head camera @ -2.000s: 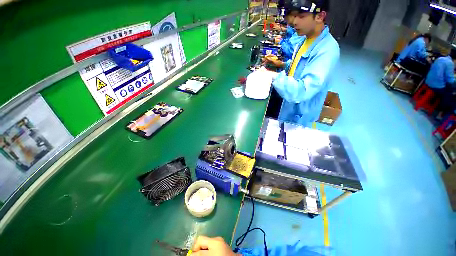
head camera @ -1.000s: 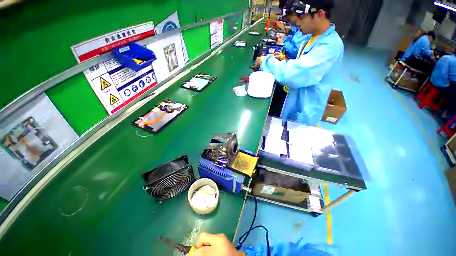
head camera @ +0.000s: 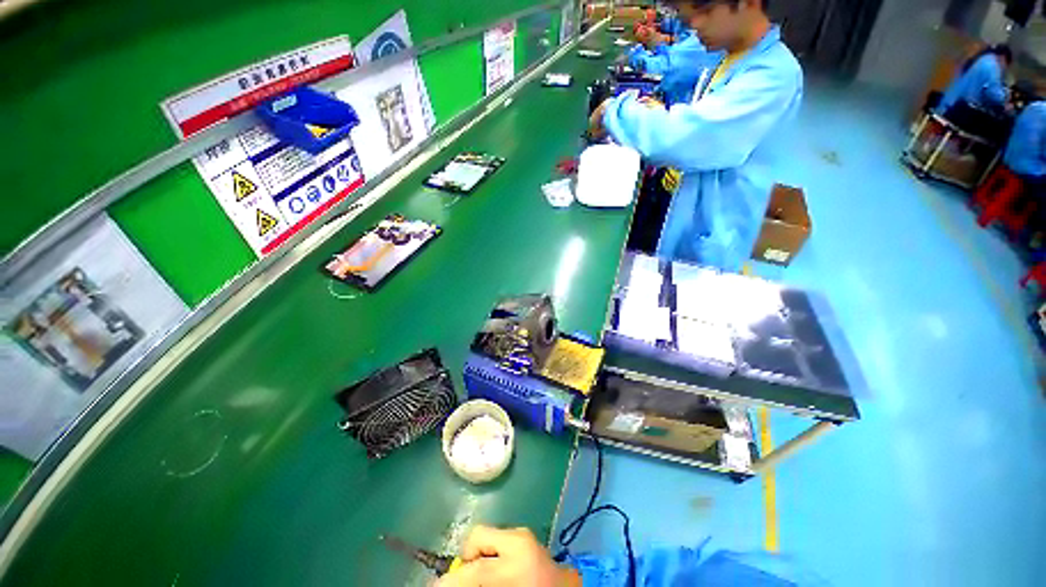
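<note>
My right hand (head camera: pixel 505 558) is at the bottom edge, closed around a soldering iron (head camera: pixel 427 556) by its yellow collar; the thin dark tip points left over the green bench (head camera: pixel 287 482). My left hand is not in view. The off-white round cleaning pot (head camera: pixel 477 441) with a crumbly white lump stands just beyond my right hand. The blue ribbed soldering station (head camera: pixel 516 392) with the dark iron stand and yellow pad (head camera: pixel 574 365) is behind the pot. The black fume fan (head camera: pixel 398 402) is left of the pot.
An open tablet (head camera: pixel 382 251) and another tablet (head camera: pixel 465 172) lie farther up the bench. A white roll (head camera: pixel 607 175) stands at the bench edge by a person in a blue smock (head camera: pixel 717 126). A cart (head camera: pixel 734 333) is at the right. A black cord (head camera: pixel 599 487) hangs beside the bench.
The tablets, fan and pot have shifted slightly right in the picture. The person at the white roll has drawn their hands back from it toward the bench beyond. My right hand still holds the iron.
</note>
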